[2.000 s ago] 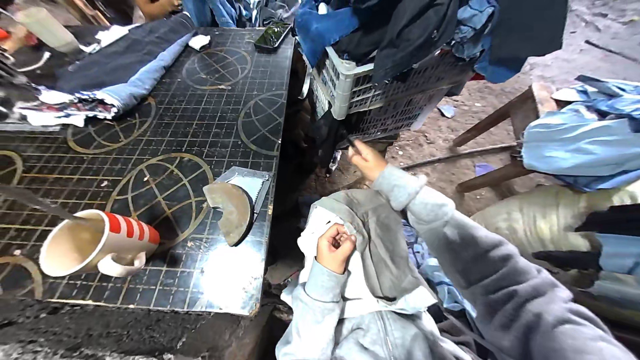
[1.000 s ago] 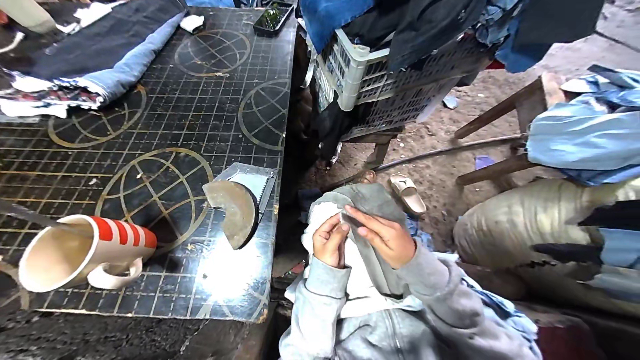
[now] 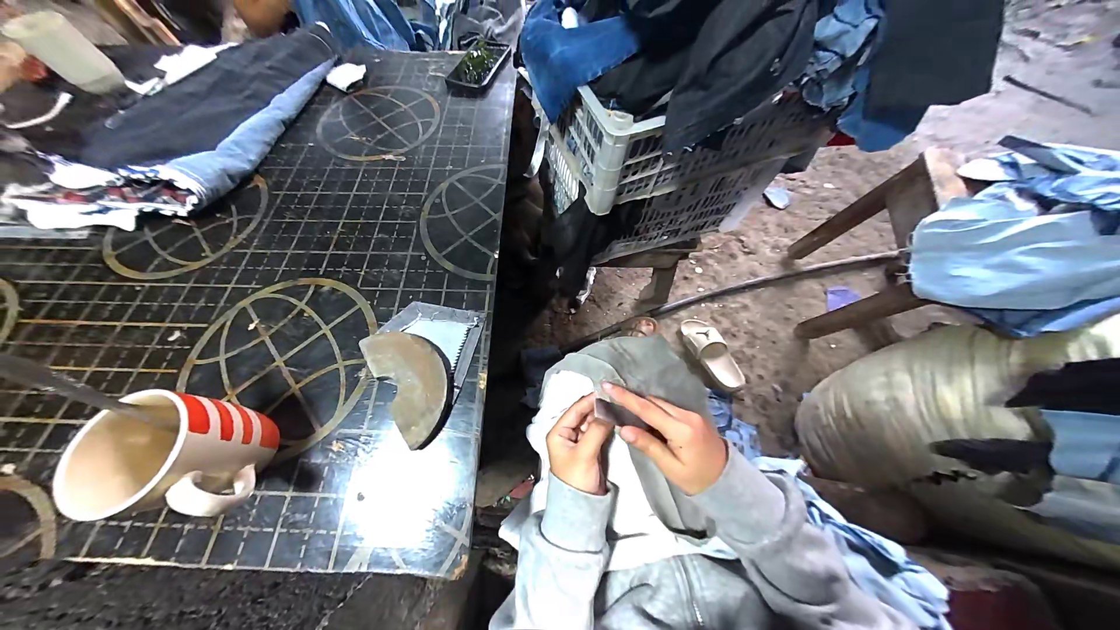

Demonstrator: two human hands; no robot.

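Note:
My left hand [image 3: 579, 444] and my right hand [image 3: 672, 437] meet over my lap, with a small, thin, greyish piece [image 3: 605, 409] pinched between their fingertips; what it is made of I cannot tell. Beneath them grey and white cloth [image 3: 630, 359] covers my knees. To the left, on the black gridded table [image 3: 376, 227], lie a half-ring-shaped piece [image 3: 418, 385] and a clear plastic packet [image 3: 464, 337] partly under it. A cream mug with red stripes [image 3: 175, 451] stands nearer the corner, a grey strip-like thing reaching into it.
Folded denim [image 3: 210, 122] and a small black tray [image 3: 478, 66] lie farther back on the table. A plastic crate [image 3: 617, 149] heaped with clothes stands beyond my knees. At right are a wooden stool [image 3: 910, 201] with light-blue denim and a bulging sack [image 3: 910, 411]; a sandal [image 3: 710, 353] lies on the ground.
Two seconds ago my right hand was stretched out beyond my knees, toward the crate; it has come back beside my left hand. The sandal, not visible then, now shows.

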